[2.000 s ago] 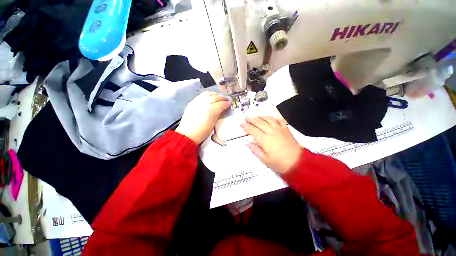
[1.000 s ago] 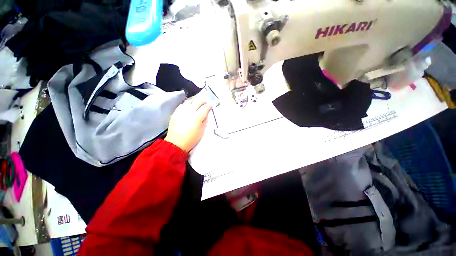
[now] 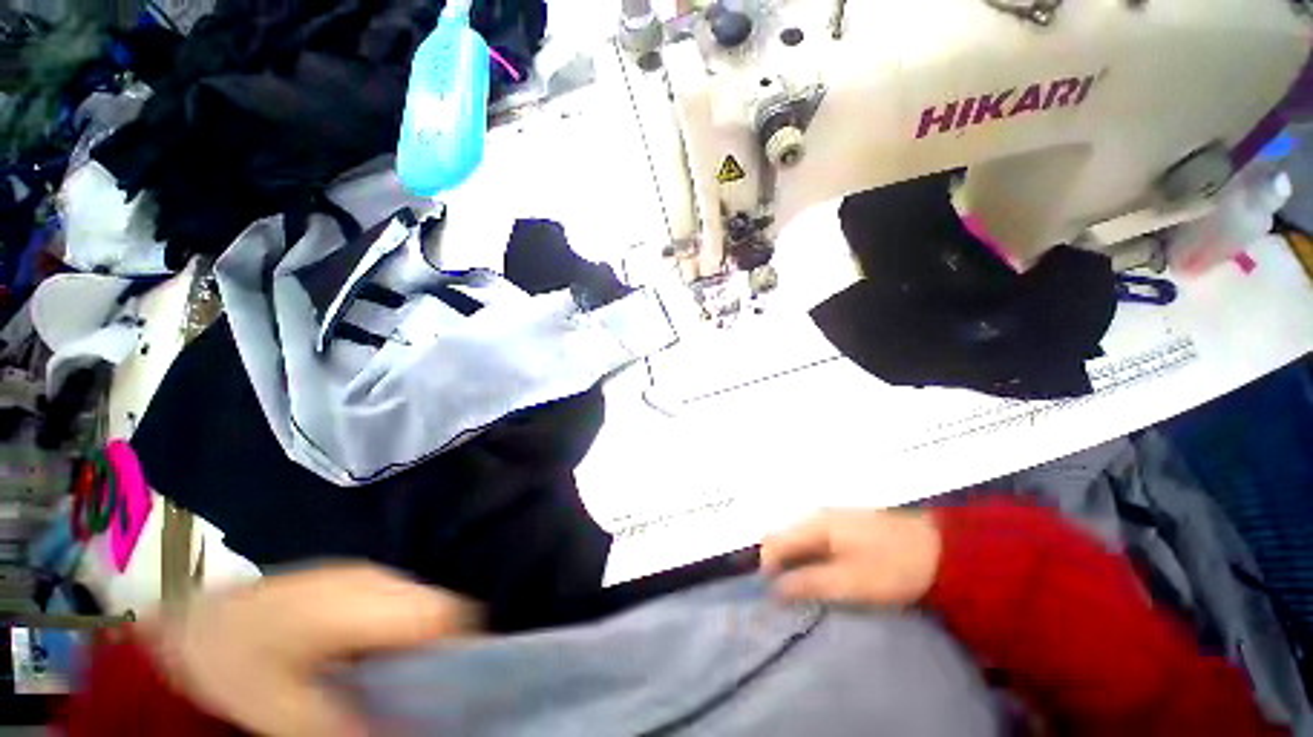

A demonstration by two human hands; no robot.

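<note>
A grey garment panel [image 3: 691, 655] with a dark line across it is stretched between my hands at the bottom, below the table's front edge. My right hand [image 3: 853, 557] pinches its upper edge. My left hand [image 3: 310, 634] is blurred at its left end, with the fingers over the cloth; its exact grip is hard to see. Another grey garment panel [image 3: 432, 374] with black strips lies bunched on the left of the table, over black cloth. A small black piece [image 3: 555, 259] lies beside it. The presser foot [image 3: 723, 298] has no hand at it.
The cream HIKARI machine head [image 3: 893, 87] stands at upper right. A stack of black curved panels [image 3: 979, 317] lies right of the needle, with dark blue snips [image 3: 1146, 290] beside it. A blue lamp [image 3: 444, 108], a black cloth pile [image 3: 274, 115] and pink-handled scissors [image 3: 127, 504] are left.
My left hand has left the panel by the needle and moved down left. My right hand has come back into view. A grey panel is now raised between them at the bottom.
</note>
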